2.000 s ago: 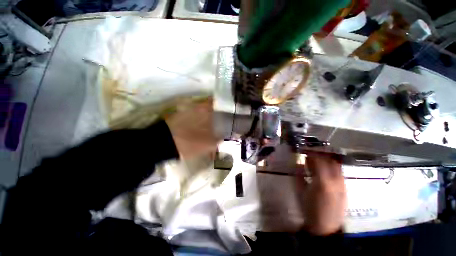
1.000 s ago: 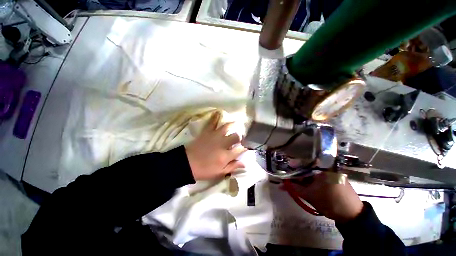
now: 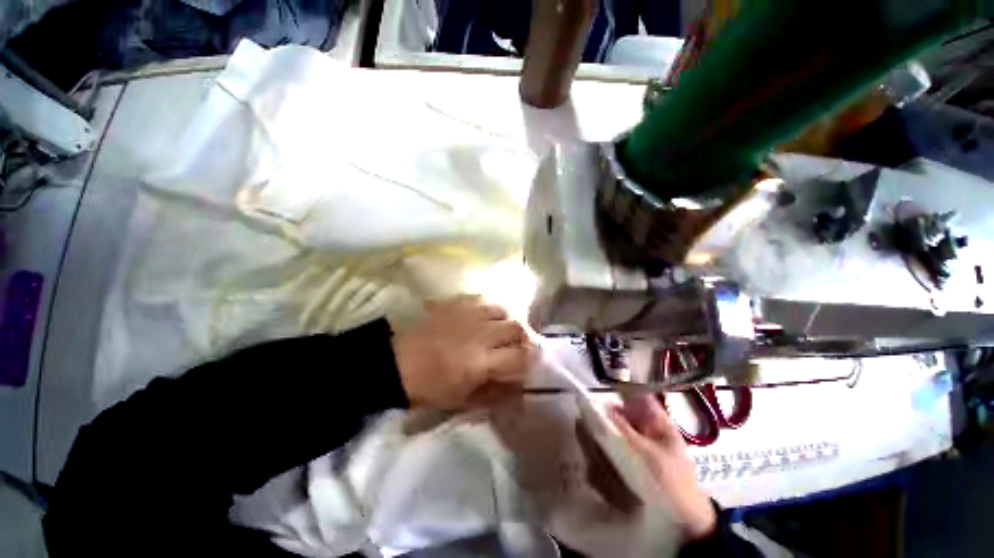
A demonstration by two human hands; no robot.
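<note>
The cream-white garment piece lies bunched over the table left of the machine head and hangs over the front edge. My left hand rests on it just left of the presser foot, fingers bent and gripping the cloth. My right hand is below the presser foot, slightly blurred, and pinches a pale cloth edge between thumb and fingers. Red-handled scissors lie under the machine arm, right of the presser foot, touched by no hand.
A thick green cylinder and a brown rod stand above the head. A round gold-rimmed dial is on the head. A printed ruler marks the table's front edge. A purple bar is at far left.
My right hand has let go of the red scissors and moved left and down to the cloth edge. My left hand stays on the cloth. The view has shifted slightly.
</note>
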